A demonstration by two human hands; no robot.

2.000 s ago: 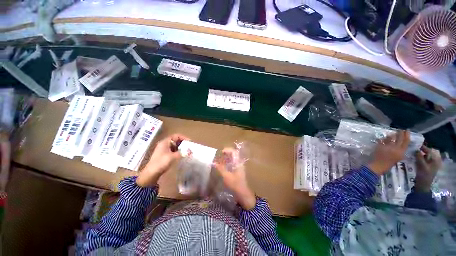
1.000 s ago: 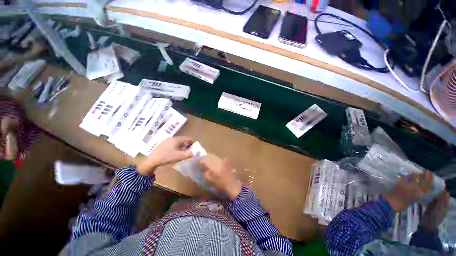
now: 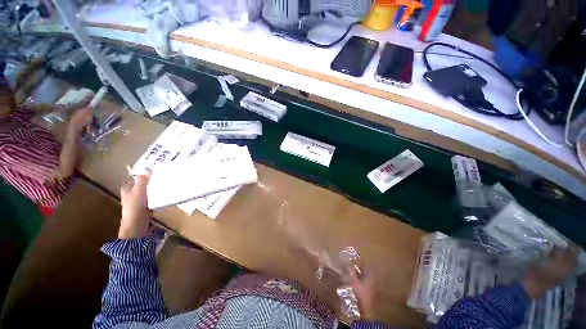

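Note:
My left hand (image 3: 135,199) grips the left edge of a white carton (image 3: 202,177), which lies or hovers over a fanned stack of printed cartons (image 3: 169,148) at the left of the cardboard sheet (image 3: 283,212). The contact beneath the carton cannot be told. My right hand (image 3: 363,289) is low at centre right, partly blurred, with a shiny clear plastic bag (image 3: 347,273) at its fingers. The bag's full outline is unclear.
Loose cartons (image 3: 307,148) lie on the green belt (image 3: 350,173). Bagged cartons (image 3: 446,273) are at right, beside another person's hand (image 3: 549,273). Another person's striped sleeve (image 3: 35,151) is at left. Phones (image 3: 394,63) lie on the white shelf (image 3: 302,58).
My hands have moved apart. My left hand has gone left to the fanned stack and holds a white carton there. My right hand has moved right and down. The view has shifted.

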